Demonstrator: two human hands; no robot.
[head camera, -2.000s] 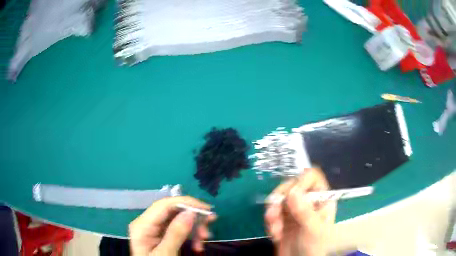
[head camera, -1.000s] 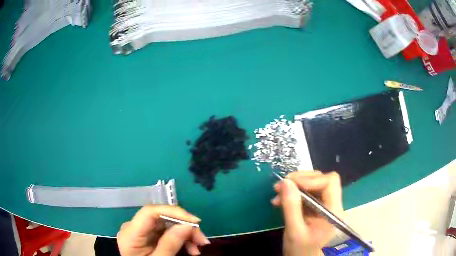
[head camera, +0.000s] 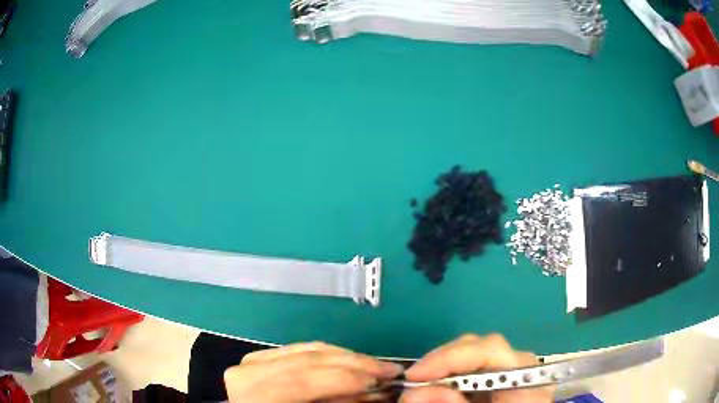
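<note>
My left hand (head camera: 307, 374) and my right hand (head camera: 465, 364) are close together at the bottom centre, cut off by the picture's lower edge. My left fingers pinch a small metal connector bar (head camera: 388, 384), mostly hidden by the fingertips. My right hand grips silver tweezers with a row of holes (head camera: 544, 376); their back end points right and their tip is at the left fingertips. A black pile of tiny pieces (head camera: 457, 220) and a silver pile (head camera: 544, 230) lie beyond the hands. A mesh watch band (head camera: 229, 268) lies to the left.
The glossy black pad (head camera: 642, 244) with white edge strips is at the right. A stack of bands (head camera: 449, 20) is at the far side, more bands (head camera: 110, 20) at far left. A red holder (head camera: 698, 39) and yellow tool (head camera: 702, 169) are at right. A red stool (head camera: 87, 319) stands below the table's curved edge.
The view has turned, so the table things sit further right. My right hand has left the silver pile and brought the tweezers to my left fingertips. The mesh band still lies on the table.
</note>
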